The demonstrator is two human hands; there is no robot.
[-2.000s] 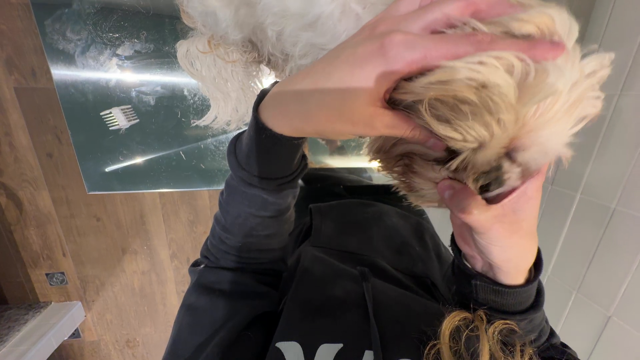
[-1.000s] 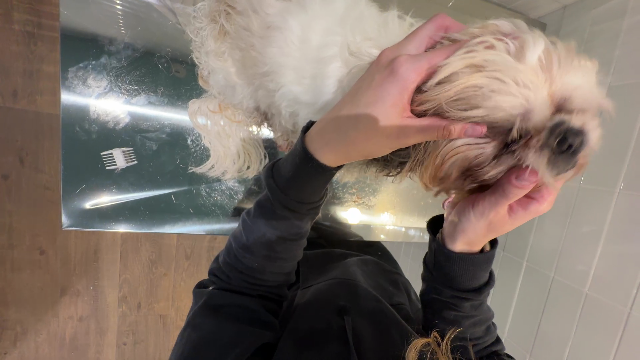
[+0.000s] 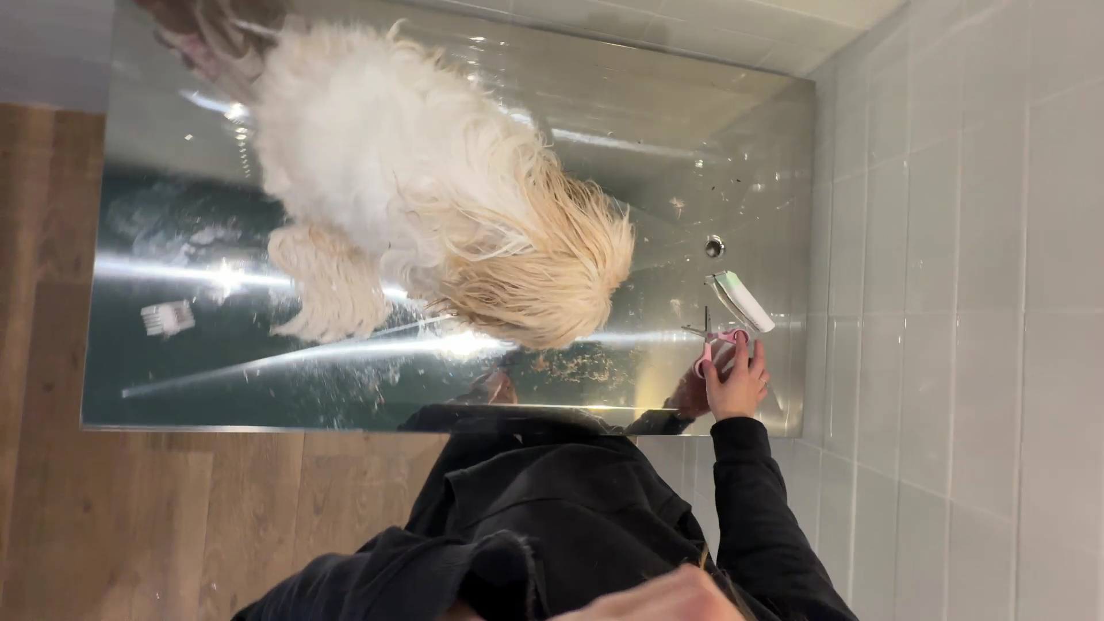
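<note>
A long-haired white and tan dog [image 3: 414, 172] is on the shiny metal table, its head bent low toward the right. My right hand [image 3: 738, 379] is at the table's right front corner, its fingers at the handles of pink-handled scissors [image 3: 705, 345]; whether they grip them is unclear. The scissor blades are spread and point away from me. Just beyond the fingers lies a white hair clipper or trimmer [image 3: 743, 302]. My left hand [image 3: 664, 599] is at the bottom edge, close to the camera and partly cut off, with its fingers hidden and nothing seen in it.
The metal table [image 3: 517, 416] has loose hair scattered on it. A white clipper guard comb [image 3: 167, 318] lies at its left side. A round metal fitting [image 3: 714, 247] is near its right end. Tiled wall [image 3: 931, 259] borders the right; wood-look floor [image 3: 216, 509] shows at lower left.
Both hands have let go of the dog's head. My right hand has moved to the scissors, my left back toward my body. The dog's head has lowered. The view has shifted widely.
</note>
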